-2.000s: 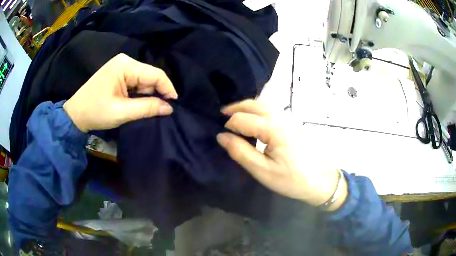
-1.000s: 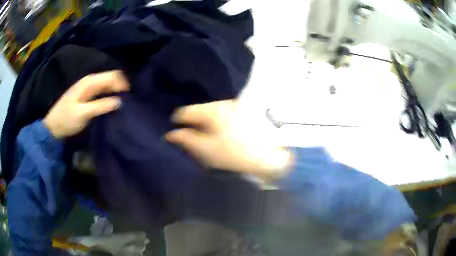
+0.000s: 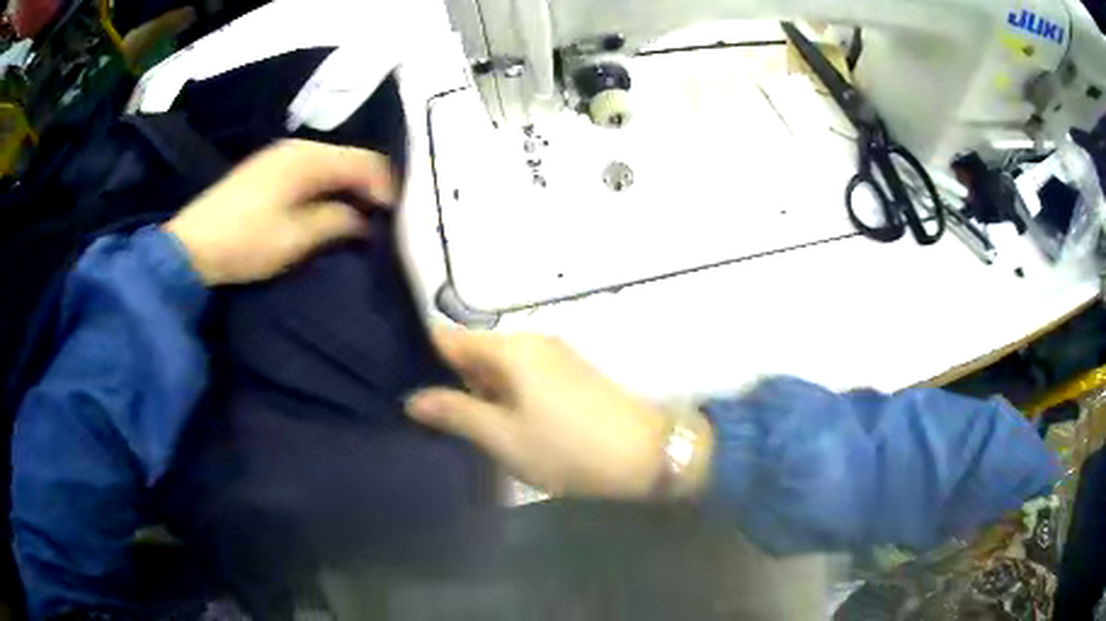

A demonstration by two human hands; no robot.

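The dark navy garment (image 3: 315, 352) lies at the left and hangs over the table's front edge. Its right edge runs roughly up and down between my hands. My left hand (image 3: 285, 209) pinches the cloth near the top of that edge. My right hand (image 3: 552, 412) holds the same edge lower down between thumb and fingers, slightly blurred. A white flap or piece (image 3: 346, 95) shows at the top of the dark cloth. The lower part of the cloth is blurred.
The white sewing machine (image 3: 716, 18) stands at the back, its needle area (image 3: 534, 152) right of the garment. Black-handled shears (image 3: 891, 182) and a thin metal tool (image 3: 967, 231) lie under its arm. A clear plastic bag (image 3: 1061, 200) is at the far right. The white table (image 3: 776, 328) has a curved front edge.
The view has swung to the right, showing more of the machine and the plastic bag. The garment's edge is now stretched between my hands, and the white flap has come into clearer view.
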